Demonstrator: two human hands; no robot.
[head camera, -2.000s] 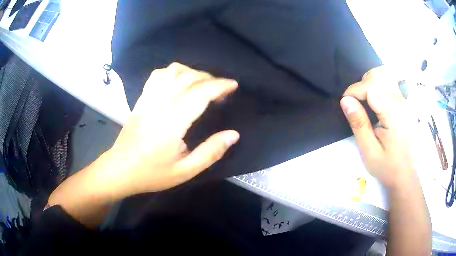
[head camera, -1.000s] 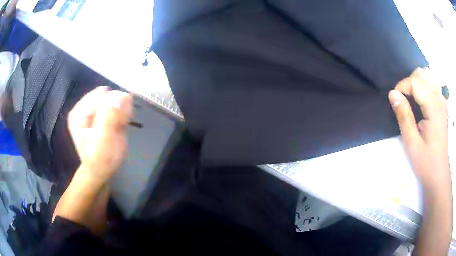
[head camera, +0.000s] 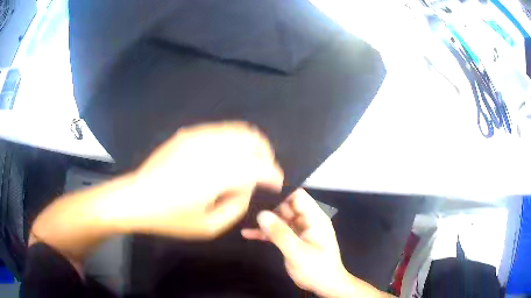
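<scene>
A large black fabric panel (head camera: 204, 87) lies over the white table and hangs over its front edge towards my lap. A dark seam or fold line crosses its upper part. My left hand (head camera: 215, 180) is blurred, above the lower part of the panel, with its fingers curled down; what it holds cannot be made out. My right hand (head camera: 297, 236) is just below the table edge, thumb and fingers pinching the panel's lower edge close to my left fingertips.
Scissors with dark ring handles (head camera: 489, 113) lie at the right on the white table (head camera: 402, 151), near thin sticks. A small tangle of dark thread (head camera: 77, 128) lies left of the panel. Below the table at right are a red and white item (head camera: 407, 256) and blue surfaces.
The view has shifted. My left hand has come from the left side onto the panel. My right hand has moved from the panel's right corner to its lower edge, near my left hand.
</scene>
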